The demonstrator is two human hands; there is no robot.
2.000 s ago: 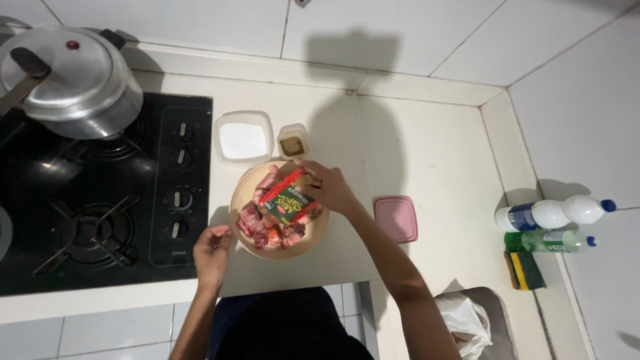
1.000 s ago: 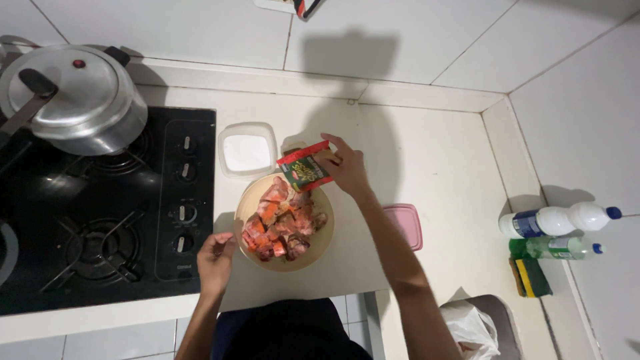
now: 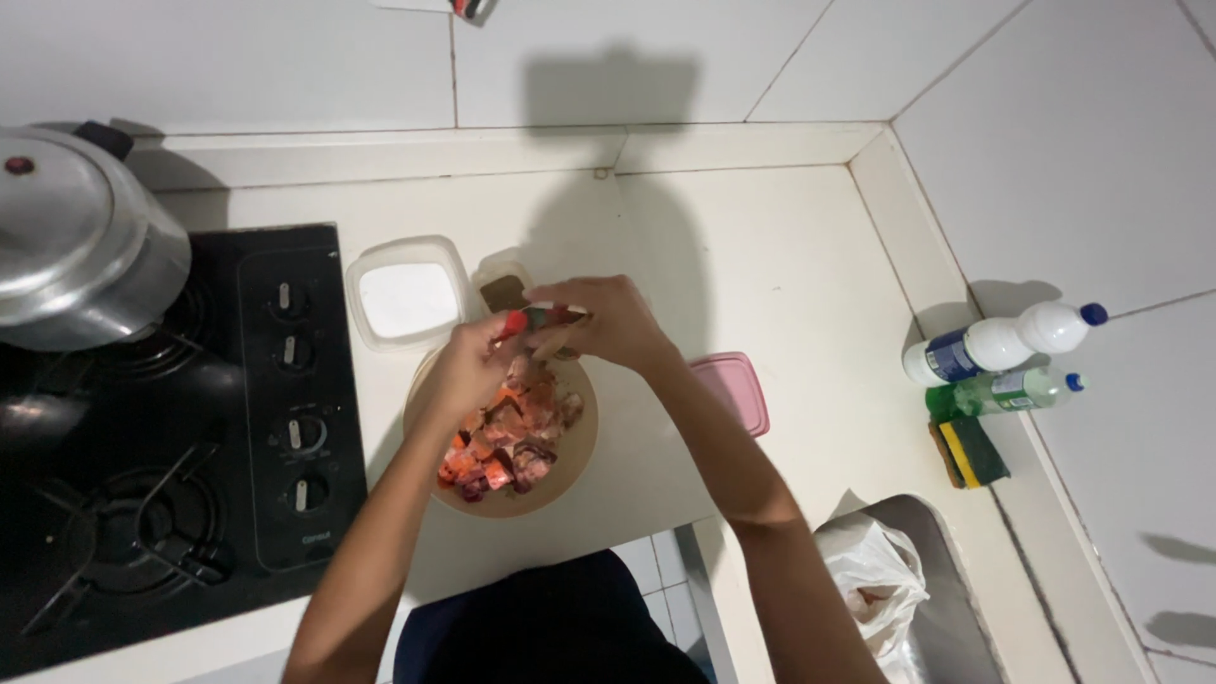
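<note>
Both of my hands meet over the back edge of a beige bowl (image 3: 579,456) holding chunks of raw meat (image 3: 508,427). Between them is a red and green seasoning packet (image 3: 540,316), mostly covered by fingers. My left hand (image 3: 475,366) grips its left end, and my right hand (image 3: 603,318) holds its right side. Just behind the hands stands a small container of brown spice (image 3: 503,290). To its left is a plastic tub of white powder (image 3: 408,299).
A black gas stove (image 3: 299,256) with a pressure cooker (image 3: 85,242) is at left. A pink lid (image 3: 736,389) lies beside my right forearm. At right are a white bottle (image 3: 1007,344), a green bottle (image 3: 1007,391), a sponge (image 3: 967,454) and a sink (image 3: 950,589) with a plastic bag (image 3: 874,579).
My left hand has moved from the bowl's left side up to the packet and taken hold of it. My right hand has lifted the packet from over the meat to the bowl's back edge.
</note>
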